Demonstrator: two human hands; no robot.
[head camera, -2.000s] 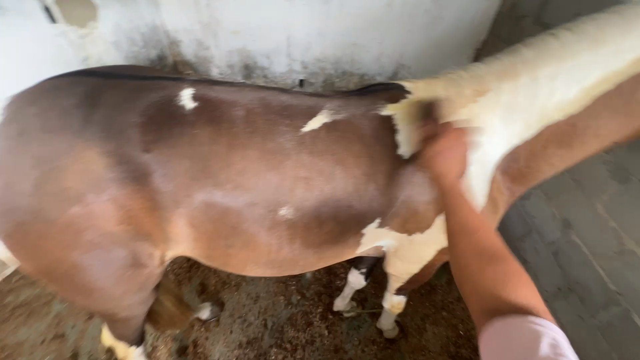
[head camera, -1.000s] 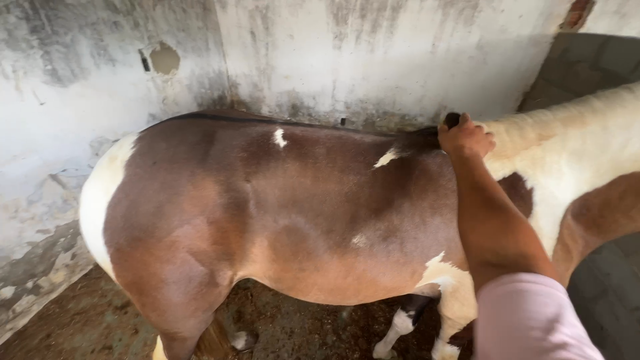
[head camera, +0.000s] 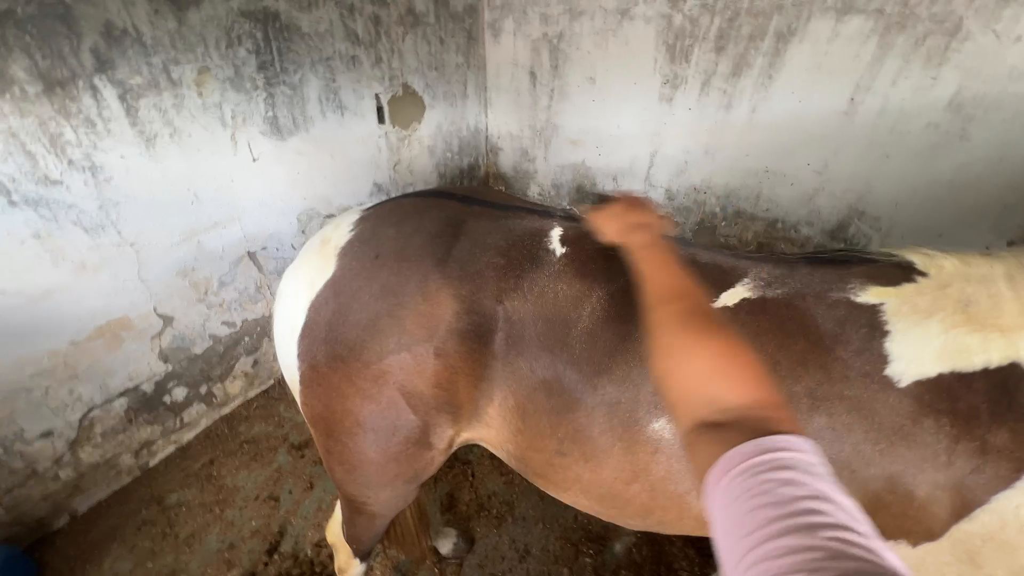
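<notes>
A brown and white pinto horse stands side-on, its rump at the left. My right hand, blurred by motion, is at the top of its back, just right of a small white patch. The fingers are closed around a small dark object, possibly a grooming brush; most of it is hidden by the hand and blur. My forearm, with a pale pink sleeve, crosses in front of the horse's flank from the lower right. My left hand is out of view.
Stained, peeling white walls meet in a corner behind the horse. A hole shows in the left wall's plaster. Loose brown litter covers the floor. Part of a blue object shows at the bottom left corner.
My right hand has moved left along the horse's back, from near the base of the neck toward the rump, still with the dark object. The view has swung left.
</notes>
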